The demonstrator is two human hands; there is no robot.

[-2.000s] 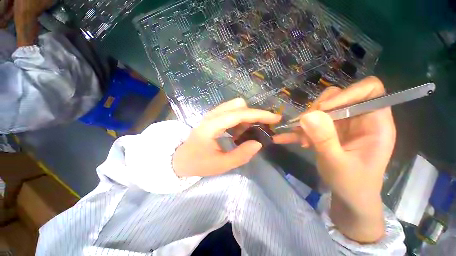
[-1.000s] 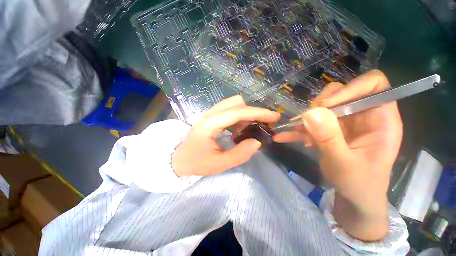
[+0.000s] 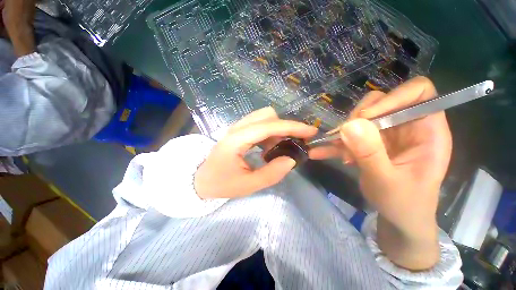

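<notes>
My left hand (image 3: 246,156) holds a small dark display module (image 3: 287,150) between thumb and fingers, above my lap. My right hand (image 3: 399,150) holds slim silver metal tweezers (image 3: 433,106) like a pencil. Their narrow tip is at the module's right edge; whether it touches is too small to tell. An orange tail shows by my left fingertips. Behind my hands lies a clear blister tray (image 3: 195,68) with rows of dark modules and orange tails in its pockets. The pockets on its left side show no dark modules.
A neighbour's sleeve (image 3: 54,105) and hand are at the left, near another clear tray (image 3: 107,20). A blue stool-like object (image 3: 138,107) and cardboard boxes (image 3: 54,226) are lower left. A white sheet (image 3: 476,209), a blue item and a small silver cylinder (image 3: 499,254) are at the right.
The tweezers and my right hand have shifted and tilted slightly at the module. My left hand has barely moved. The neighbour's arm swung in over the left side and has moved back.
</notes>
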